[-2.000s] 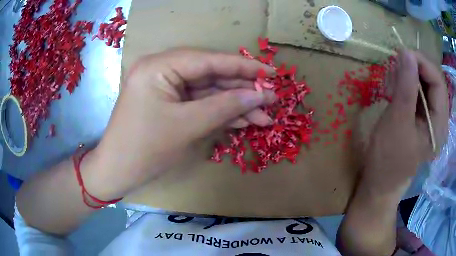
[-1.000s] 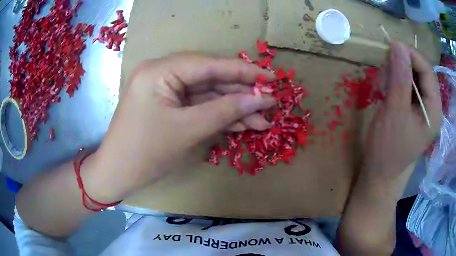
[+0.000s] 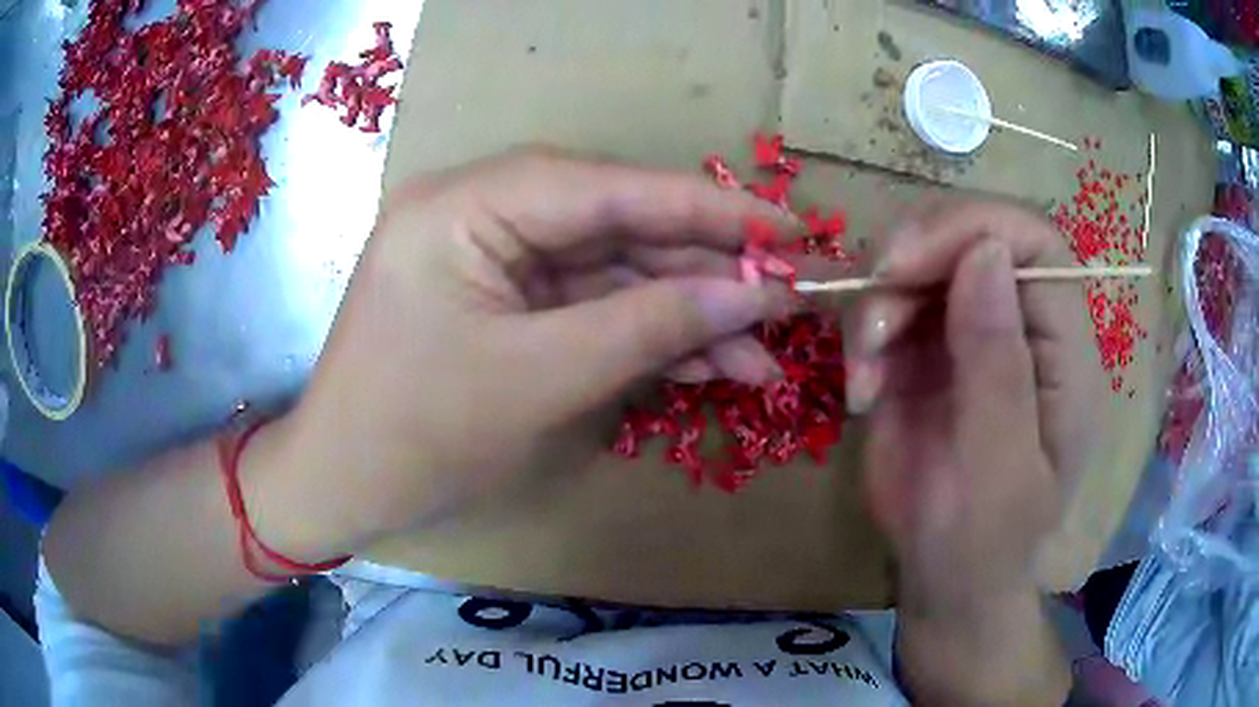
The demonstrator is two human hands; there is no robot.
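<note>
My left hand (image 3: pixel 552 290) holds a small red and pink figurine (image 3: pixel 764 265) between thumb and index fingertips. My right hand (image 3: pixel 967 345) grips a thin pale wooden stick (image 3: pixel 1091 274), lying nearly level. The stick's pale tip is at the figurine; whether they touch is hard to tell. A heap of red figurines (image 3: pixel 753 421) lies on the cardboard sheet (image 3: pixel 552 69), partly hidden under both hands. Tiny red parts (image 3: pixel 1105 221) are scattered right of my right hand.
A second stick (image 3: pixel 1033 134) rests on a white round cap (image 3: pixel 947 105) at the top. Another thin stick (image 3: pixel 1150 194) lies at the right. A larger red pile (image 3: pixel 166 152) and a tape roll (image 3: pixel 46 332) are at left. Clear plastic bags (image 3: pixel 1222 401) are at the right edge.
My right hand has moved left from the tiny red parts, bringing the stick to the figurine. A stick now shows resting on the white cap. My left hand keeps its hold.
</note>
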